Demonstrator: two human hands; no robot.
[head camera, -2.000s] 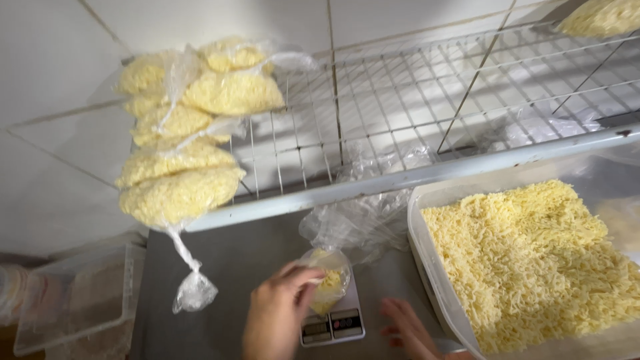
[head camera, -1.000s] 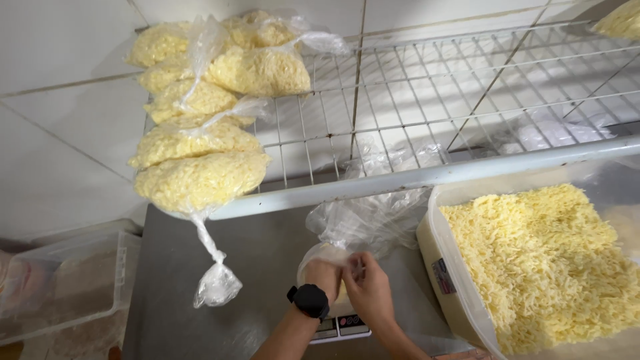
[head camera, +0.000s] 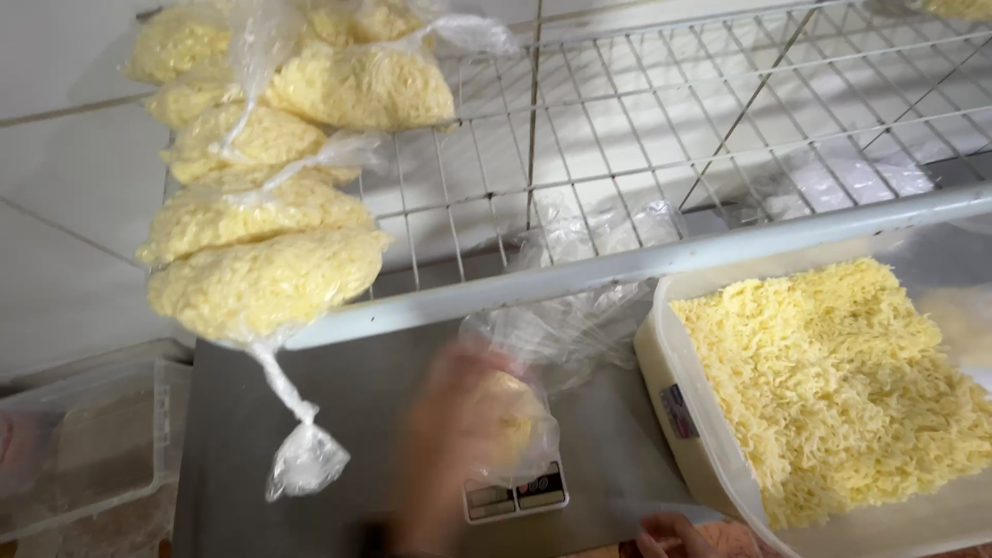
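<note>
A clear plastic bag with some shredded cheese (head camera: 515, 422) rests on a small white digital kitchen scale (head camera: 518, 496). My left hand (head camera: 457, 403), blurred by motion, is at the bag's left side and upper edge; whether its fingers grip the plastic cannot be told. At the bottom edge, my right hand (head camera: 673, 535) is only partly in view, below and right of the scale, its fingers slightly curled and no object visible in them. To the right stands a large plastic tub (head camera: 665, 349) holding a heap of shredded cheese (head camera: 837, 387).
Knotted bags of shredded cheese (head camera: 267, 283) are piled at the left of a wire shelf (head camera: 488, 194), whose front rail runs above the grey worktop (head camera: 232, 434). Crumpled clear plastic bags (head camera: 581, 325) lie behind the scale. A clear plastic bin (head camera: 85, 449) stands at lower left.
One second ago both hands were together at the bag over the scale; now my right hand is apart, low at the bottom edge. My left hand remains beside the bag.
</note>
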